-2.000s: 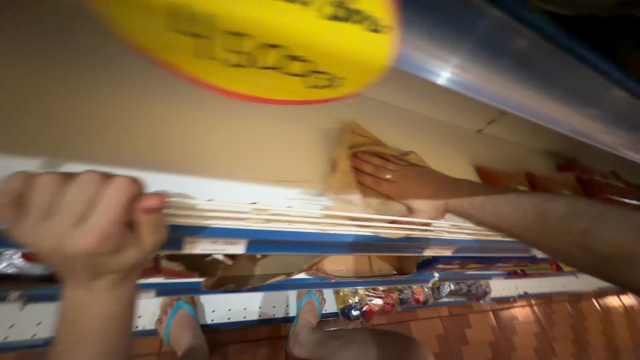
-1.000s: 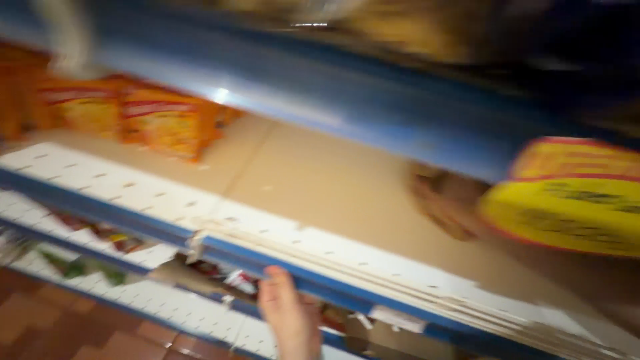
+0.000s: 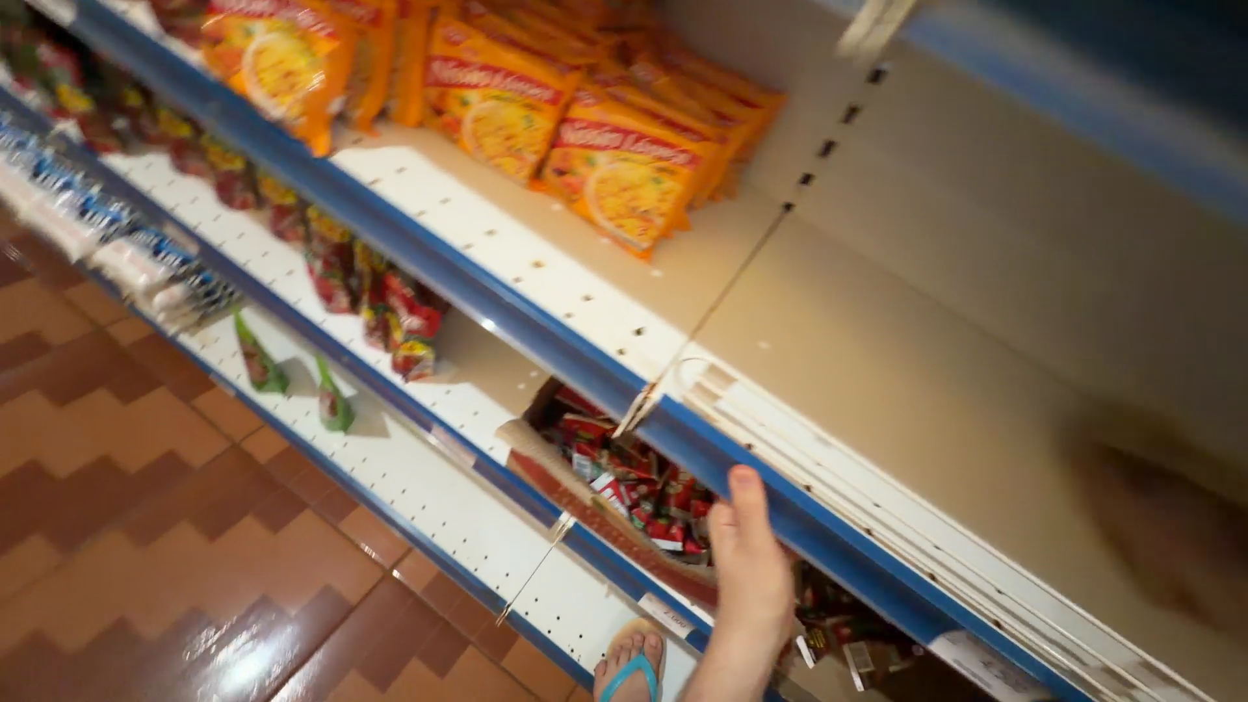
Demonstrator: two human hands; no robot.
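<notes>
My left hand (image 3: 756, 565) is at the blue front edge (image 3: 819, 526) of a metal shelf, its thumb on the edge and its fingers curled around it. At the far right my right hand (image 3: 1170, 531) is a dark blur over the beige shelf surface (image 3: 907, 370); a blurred brown patch (image 3: 1111, 429) borders it, and whether this is a cloth in its grip I cannot tell. Orange packets of noodles (image 3: 624, 171) stand in rows on the same shelf, left of the shelf joint. White perforated strip (image 3: 487, 234) runs along the shelf's front.
Below, an open cardboard box (image 3: 595, 526) holds small red packets (image 3: 634, 487). Hanging red and yellow packets (image 3: 390, 312) and two green packets (image 3: 333, 400) are on lower shelves. A blue upper shelf (image 3: 1092, 97) overhangs. A foot in a flip-flop (image 3: 632, 668) shows at the bottom.
The view has swung a lot, bringing more noodle packets and the tiled floor into sight. Two seconds ago my right hand pressed a brown cloth on the shelf; now it is blurred at the right.
</notes>
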